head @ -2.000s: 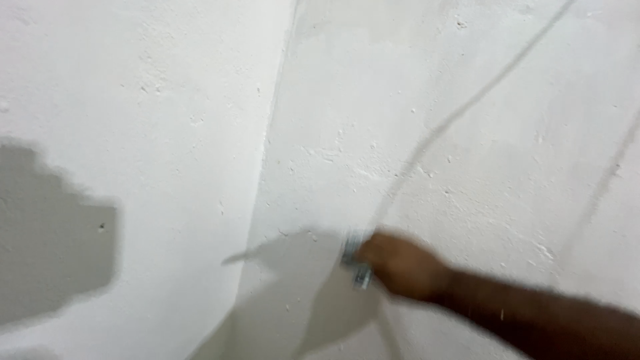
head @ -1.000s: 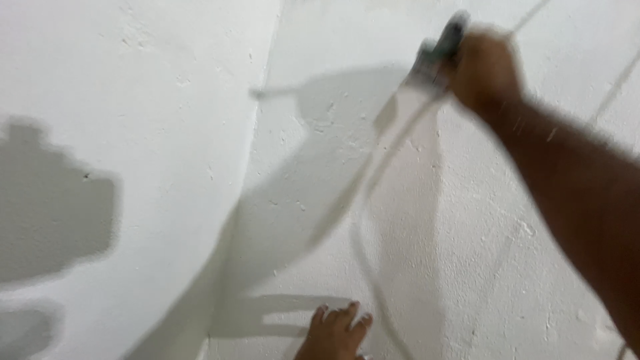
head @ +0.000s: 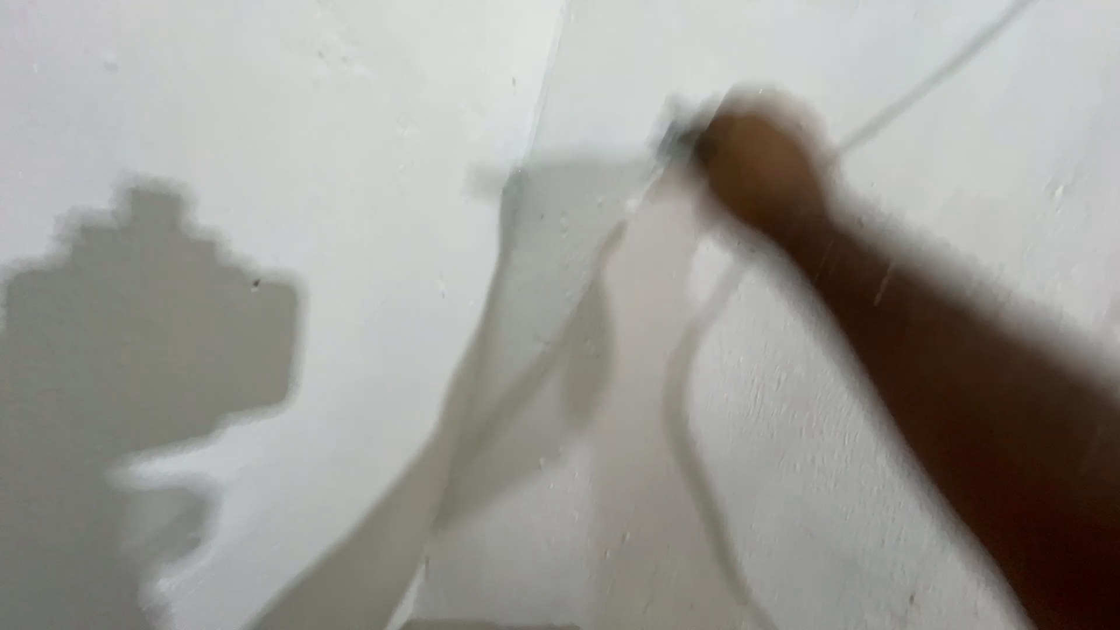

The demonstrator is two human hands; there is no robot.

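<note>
In the head view my right hand (head: 761, 162) is closed around a small dark tool (head: 682, 140), too blurred to name more exactly. The tool is at the surface of the white wall (head: 787, 420), right of the inside corner, and most of it is hidden by my fist. The forearm reaches in from the lower right. My left hand is out of view.
A second white wall (head: 385, 219) meets this one at a vertical corner left of centre. Both surfaces are uneven, with small bumps and pits. Shadows of my arm, a cord-like line and a blocky shape fall across them.
My right hand rose with the tool between the first two frames, and is now nearer the corner than a second ago. My left hand, at the bottom edge one second ago, has left the view.
</note>
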